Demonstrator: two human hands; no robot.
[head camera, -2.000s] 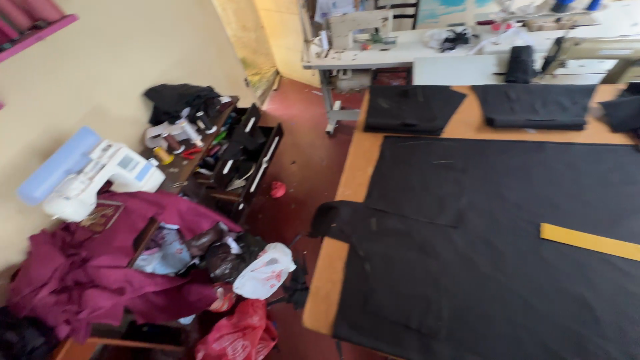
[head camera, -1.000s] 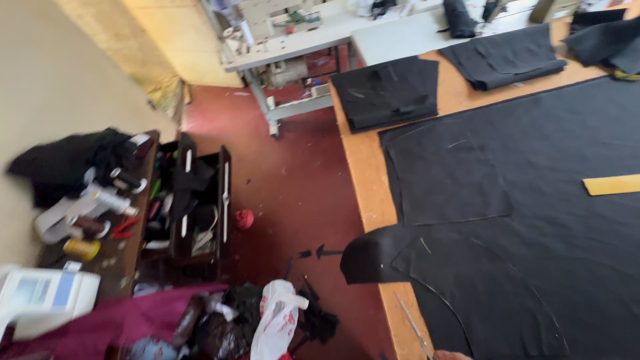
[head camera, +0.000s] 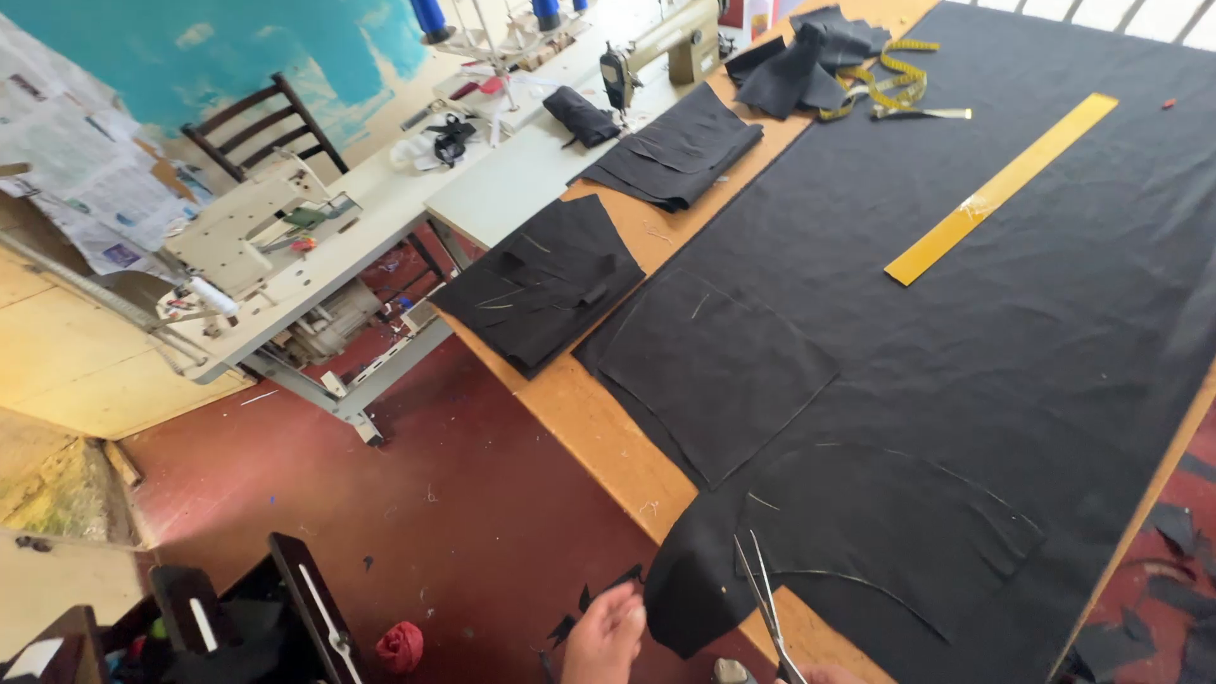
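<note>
At the bottom, my right hand (head camera: 825, 673) holds metal scissors (head camera: 768, 600), whose blades are slightly apart and point up over black fabric (head camera: 893, 370) spread on a wooden table. My left hand (head camera: 608, 635) is just left of a rounded fabric flap (head camera: 693, 579) that hangs over the table's edge; its fingers are bent, and a dark scrap (head camera: 617, 578) shows behind the fingertips, whether gripped I cannot tell. Chalk lines mark the fabric. A yellow ruler (head camera: 1002, 188) lies on it, with a yellow tape measure (head camera: 902, 81) near the far end.
Folded black pieces (head camera: 541, 285) lie along the table's left edge (head camera: 608, 446). Beyond stand sewing machines (head camera: 665, 57) on white tables (head camera: 513, 180). At lower left are a dark drawer unit (head camera: 313, 608) and a red bundle (head camera: 400, 648) on the red floor. Scraps (head camera: 1140, 579) lie at right.
The view has swung to the right. My left hand has come into view, and the scissors, only partly visible at the bottom edge a second ago, now show more fully.
</note>
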